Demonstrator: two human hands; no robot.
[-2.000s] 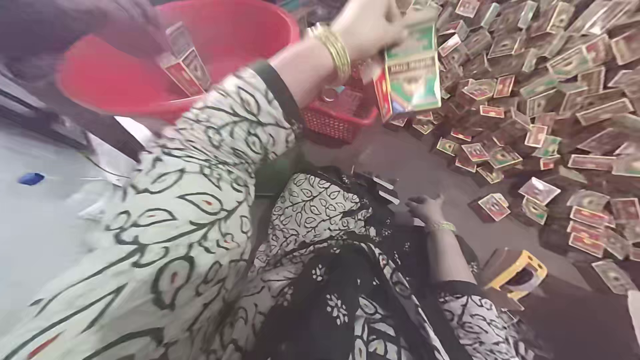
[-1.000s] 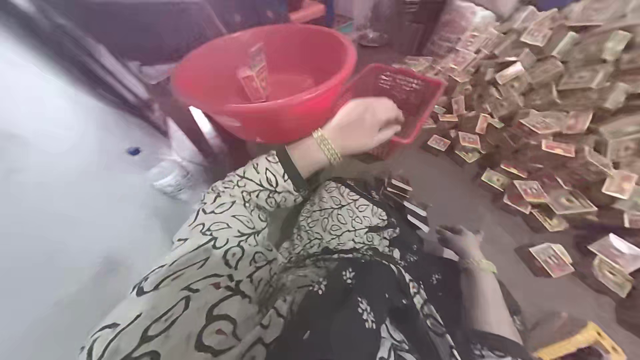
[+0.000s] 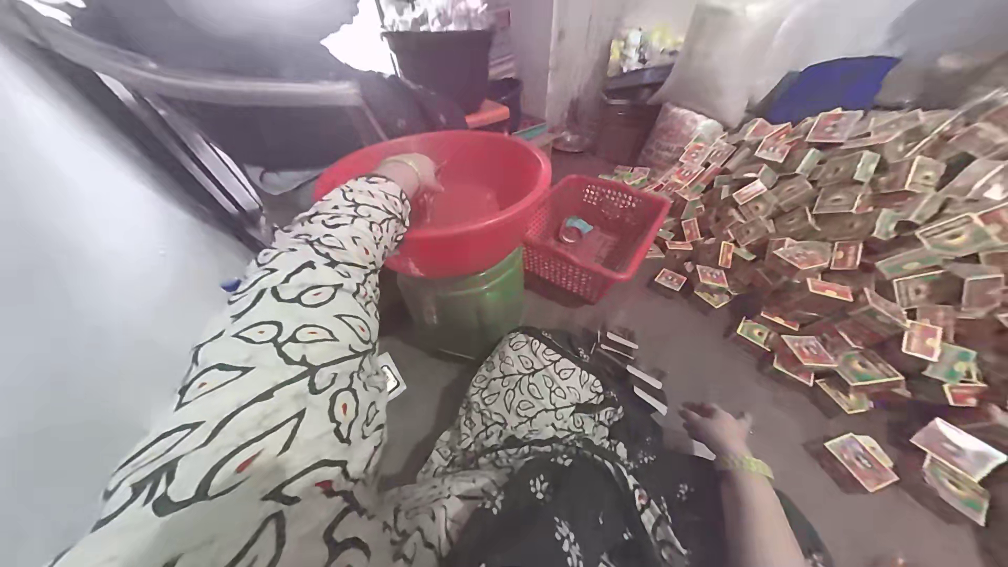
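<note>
My left hand (image 3: 416, 172) reaches into a large red plastic basin (image 3: 480, 250), its fingers bent down inside the near left part. Blur and the hand hide whether it grips anything. The basin rests on a green translucent tub (image 3: 472, 311). My right hand (image 3: 715, 427) is low over the floor beside my lap, fingers apart, nothing seen in it. Left of it lie several dark flat pieces with white edges (image 3: 647, 387). Small printed cardboard boxes (image 3: 866, 366) in red and green form a large heap at the right.
A red perforated plastic basket (image 3: 602, 272) stands right of the basin, a small round item (image 3: 573, 230) inside. Loose boxes (image 3: 862, 461) lie near my right hand. A metal-framed chair (image 3: 228, 90) stands behind the basin, a dark bucket (image 3: 441, 67) farther back.
My left hand, holding a green and red printed box two seconds ago, has passed over the red basket and into the basin. The view has shifted, showing more of the background.
</note>
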